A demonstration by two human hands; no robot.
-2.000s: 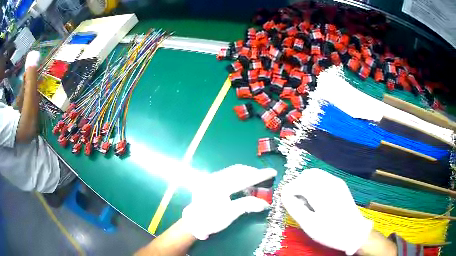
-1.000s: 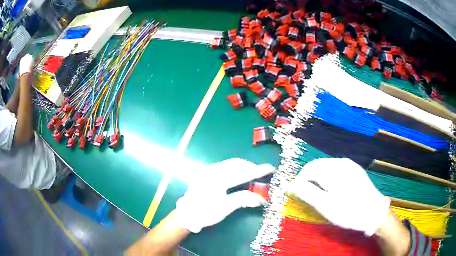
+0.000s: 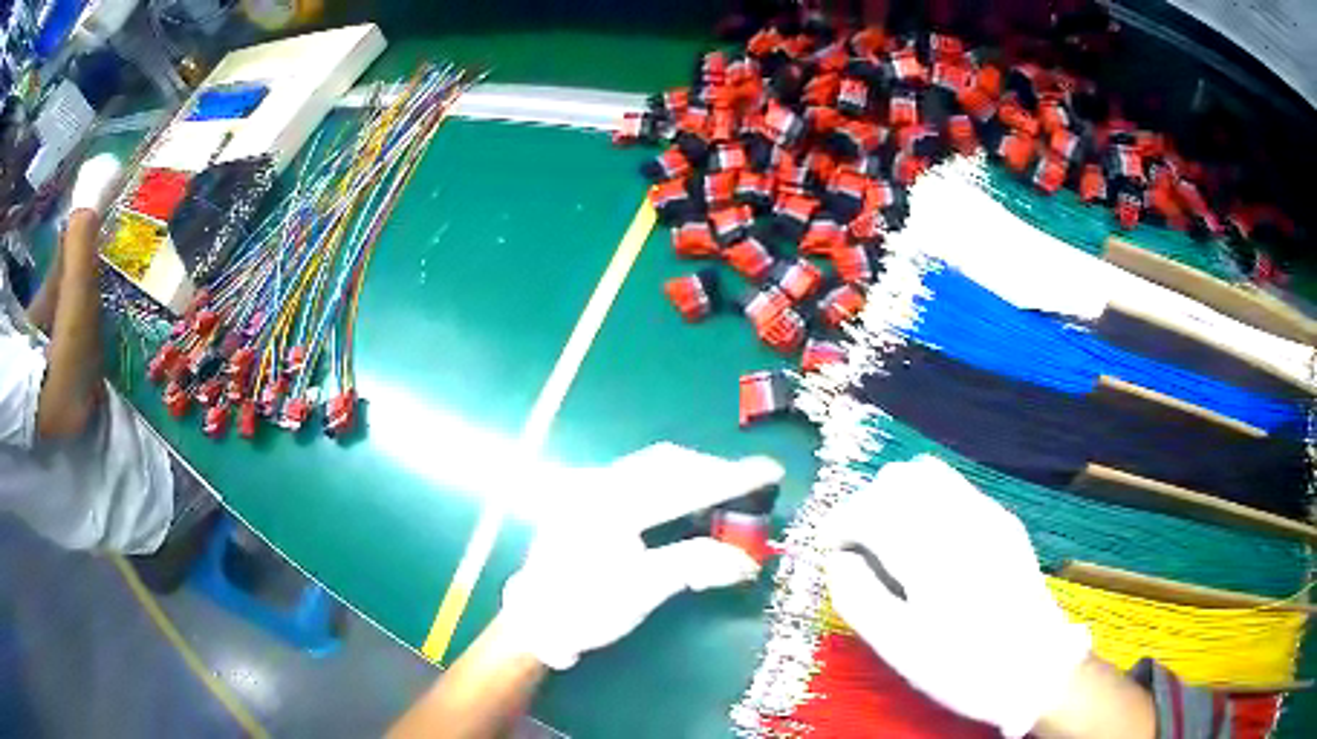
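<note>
My left hand [image 3: 614, 556], in a white glove, holds a red and black connector housing [image 3: 742, 536] between thumb and fingers above the green bench. My right hand [image 3: 939, 592], also gloved in white, is just right of it, over the green and yellow wires [image 3: 1184, 632]. Its thumb and fingertips are together beside the terminal edge [image 3: 852, 433]. A small reddish strand seems to show between its fingertips and the housing, too blurred to be sure. Red wires [image 3: 881, 686] lie below, and black [image 3: 968, 419], blue [image 3: 1011, 339] and white wires [image 3: 997, 238] above.
Loose connector housings [image 3: 809, 159] are heaped at the upper right. Tan dividers [image 3: 1177, 404] separate the wires. Wired connectors [image 3: 246, 375] fan out at left beside a neighbour's wire tray [image 3: 311, 87]. A seated person's arm [image 3: 72, 332] is at far left. A yellow line [image 3: 571, 368] crosses the bench.
My right hand moved right over the wires, then back left to near the housing. The left hand still holds the housing. The view has shifted slightly.
</note>
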